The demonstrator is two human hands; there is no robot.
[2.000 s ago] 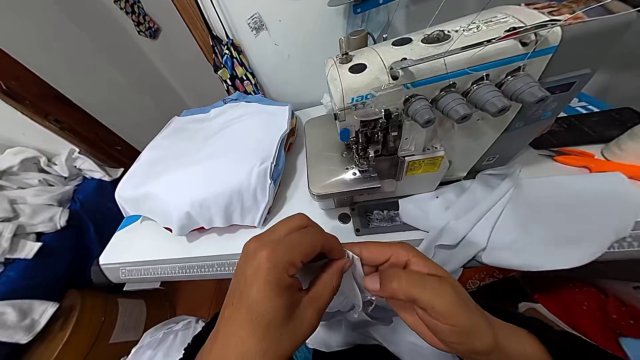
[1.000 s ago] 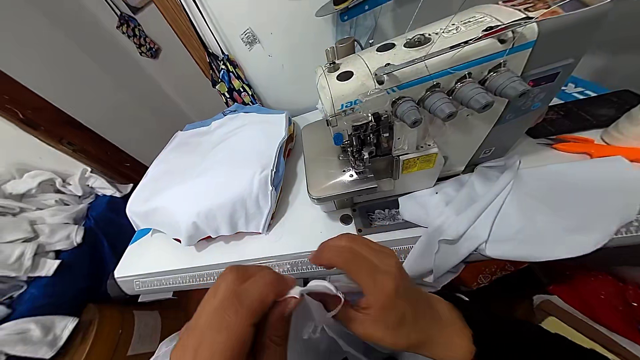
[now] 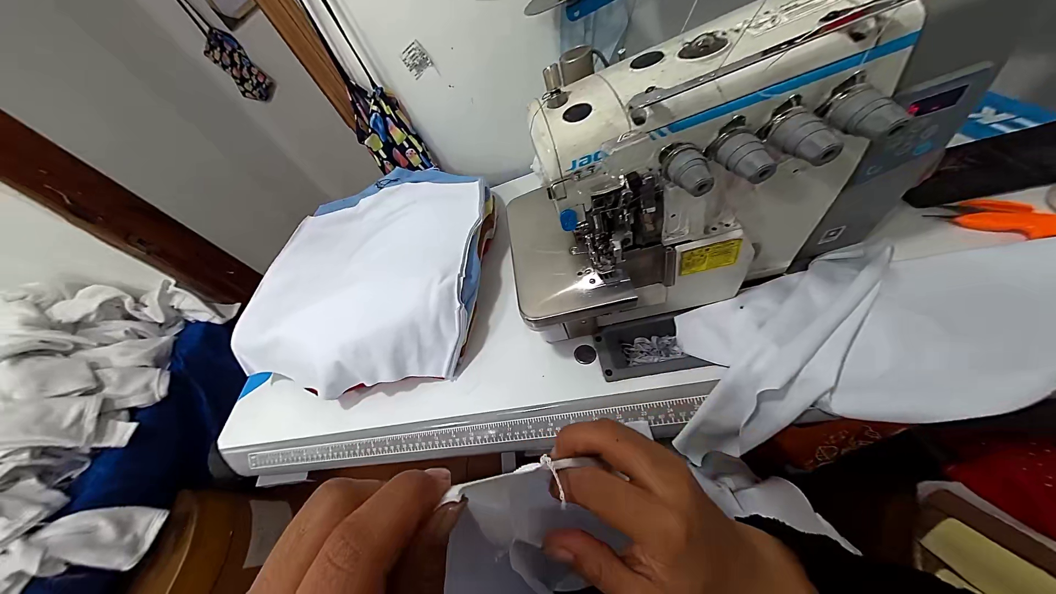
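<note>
Below the table's front edge, a white fabric piece with a stitched edge and a short thread tail hangs between my two hands. My left hand pinches one end of that edge between thumb and fingers. At the other end, my right hand grips the edge near the thread tail, its thumb lower on the cloth. Beyond them stands an overlock sewing machine with several grey tension dials. To its left lies a stack of white fabric pieces with blue and other colours at the edges.
White cloth drapes over the table at the right, near orange-handled scissors. A small tray of thread scraps sits before the machine. A ruler strip runs along the table's front edge. White garments are heaped at the left.
My hands have drawn apart, and the fabric edge between them is now stretched out; a second ago it was looped between the fingers.
</note>
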